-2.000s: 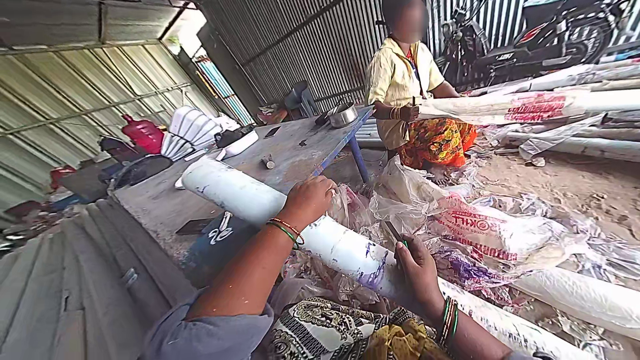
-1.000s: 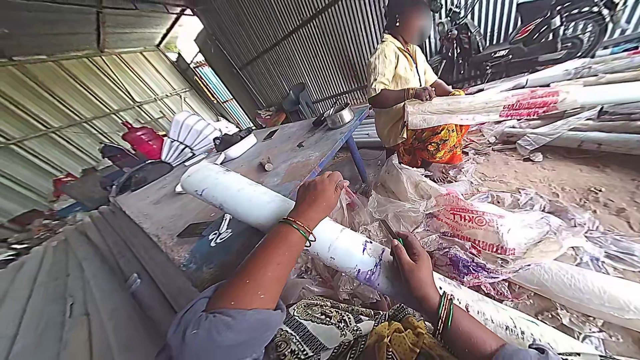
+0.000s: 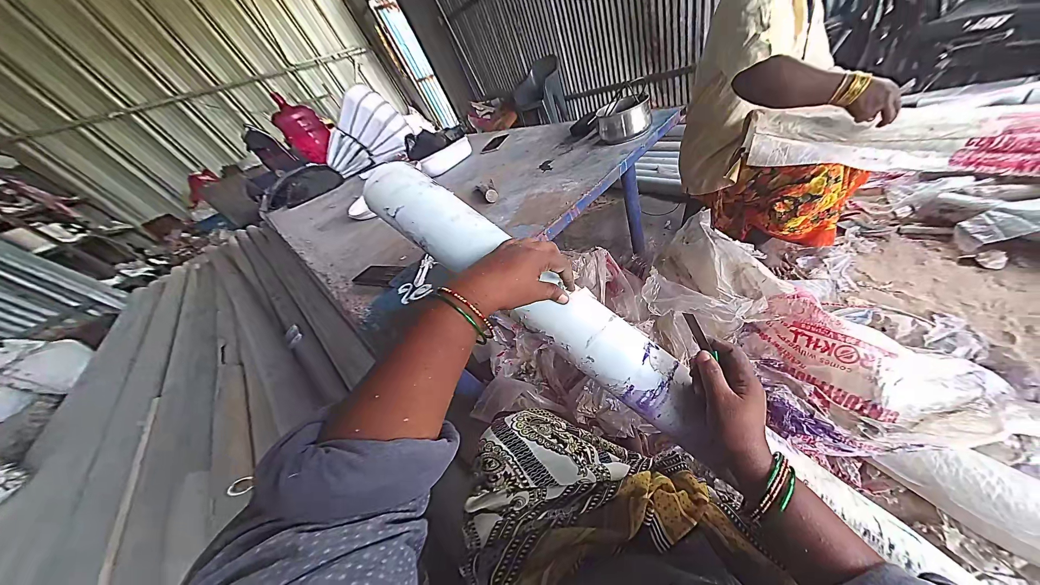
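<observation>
A long white pipe (image 3: 597,333) with purple marks slants from the table top down across my lap to the lower right. My left hand (image 3: 520,280) lies over the pipe's upper part, its fingers curled round the far side. Lower down, beside the purple marks, my right hand (image 3: 731,398) holds a thin dark tool (image 3: 696,333), perhaps a blade, against or close to the pipe's far side. Most of the tool is hidden by my fingers. Crumpled clear plastic wrapping (image 3: 699,272) lies beyond the pipe.
The metal table (image 3: 528,175) with blue edges bears a steel pot (image 3: 624,120) and scissors (image 3: 416,280). Long grey planks or sections (image 3: 179,398) lie at the left. At the right, a person (image 3: 780,97) handles a wrapped pipe (image 3: 894,138); more plastic-wrapped pipes (image 3: 967,487) lie below.
The other person has turned or moved, and one hand is now raised above the wrapped pipe. My two hands remain at about the same places on the pipe.
</observation>
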